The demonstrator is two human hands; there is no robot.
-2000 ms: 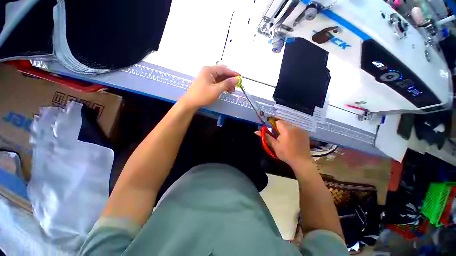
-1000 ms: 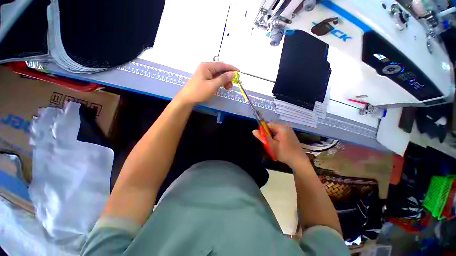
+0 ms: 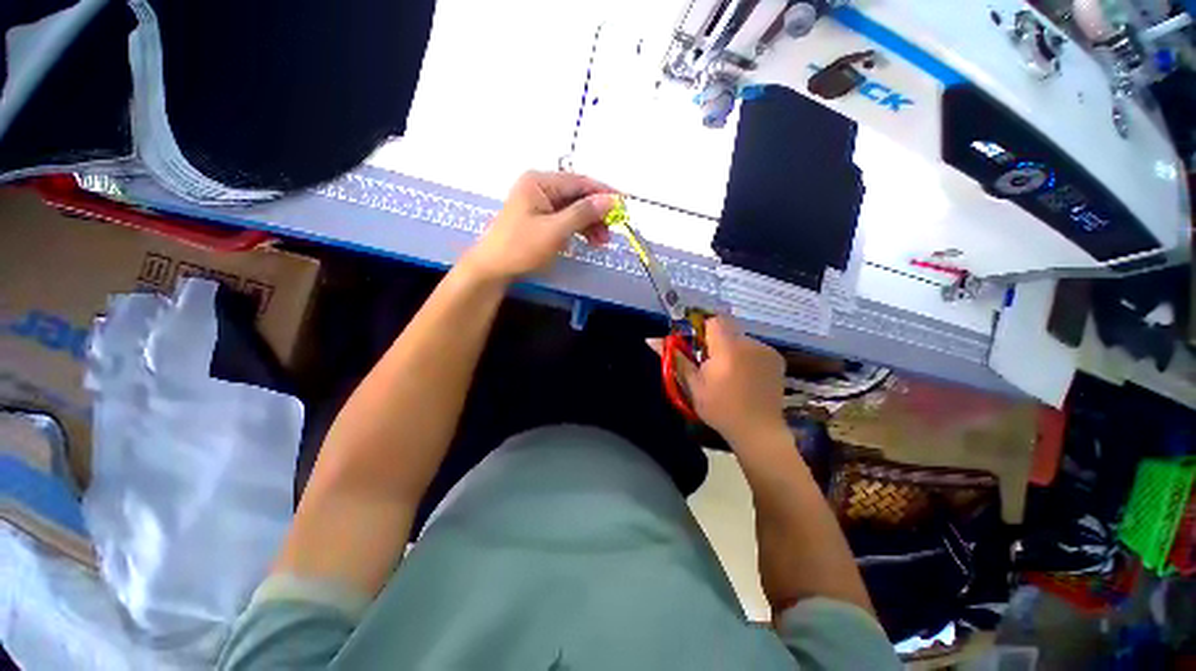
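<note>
My left hand pinches a small yellow-green scrap between thumb and fingertips, above the front edge of the machine bed. My right hand holds scissors with red-orange handles. The metal blades point up and left, and their tips meet the yellow scrap at my left fingertips. A yellow strip shows along the blades. A stack of small black cut pieces with white undersides lies right of my hands.
Large black garment panels are stacked at the left. The white machine head stands at the upper right. Below left are a brown carton and silvery cloth. A green basket is at the far right.
The scissor handles closed and then parted again. My right hand has shifted slightly left. My left hand stays in nearly the same place with the yellow scrap.
</note>
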